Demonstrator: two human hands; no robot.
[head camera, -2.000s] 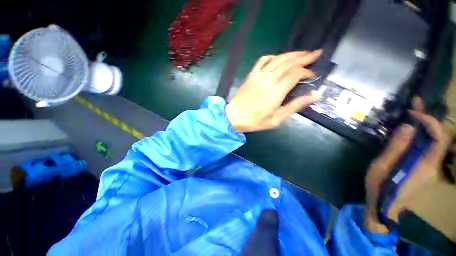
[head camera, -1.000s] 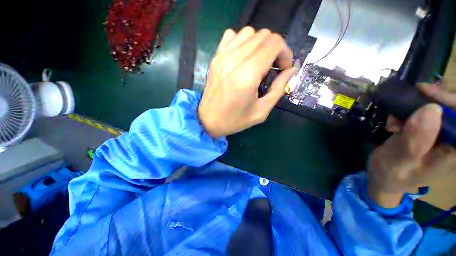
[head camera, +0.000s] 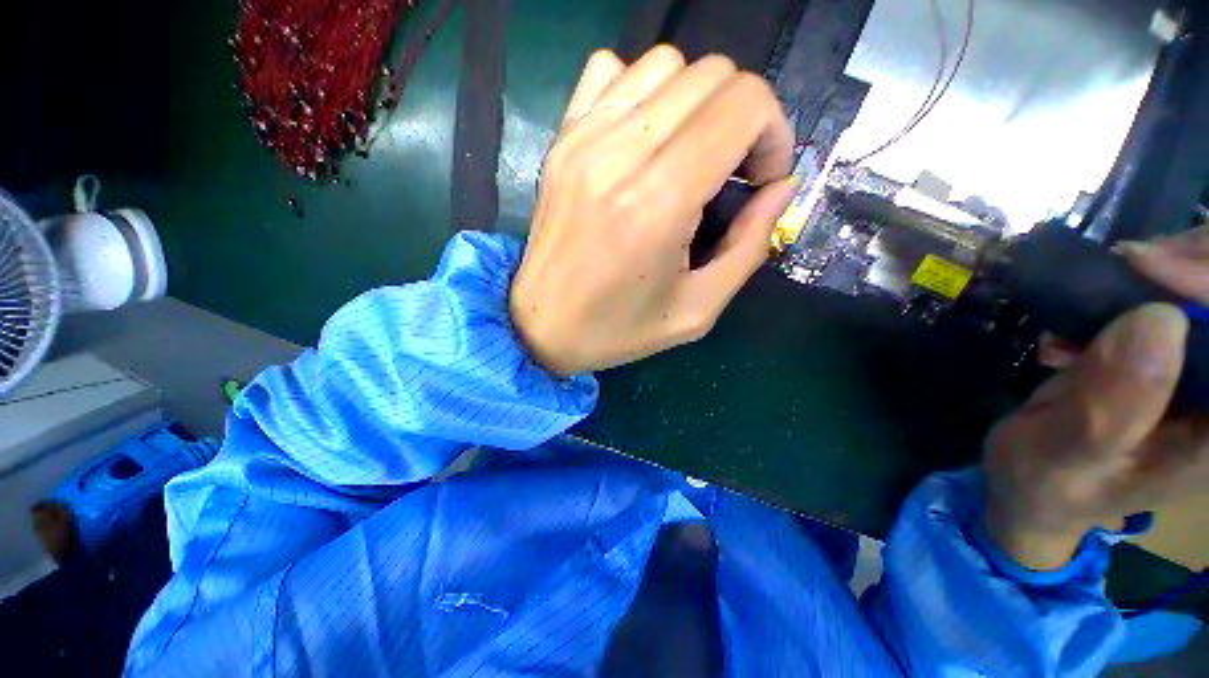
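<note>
The open tablet unit (head camera: 1014, 99) lies at the upper right, with its silver-grey area showing. Its circuit board (head camera: 849, 245) runs along the near edge, with a yellow label. My left hand (head camera: 650, 212) is at the board's left end, thumb and forefinger pinched together on something too small to make out. My right hand (head camera: 1100, 411) grips the black and blue soldering iron (head camera: 1074, 285), pointed left over the board. Its metal tip reaches toward the board's left part. A thin dark red wire (head camera: 928, 106) curves over the silver area.
A pile of red wired components (head camera: 325, 80) lies on the green mat (head camera: 690, 397) at the upper left. A white fan (head camera: 106, 258) stands at the left edge. A blue object (head camera: 133, 470) is at the lower left. Part of the brown board (head camera: 1180, 530) shows at the right edge.
Since two seconds ago the iron has come from upright beside the tablet to over the board. My left hand now pinches at the board's left end. The view has shifted, and a wire shows over the silver area.
</note>
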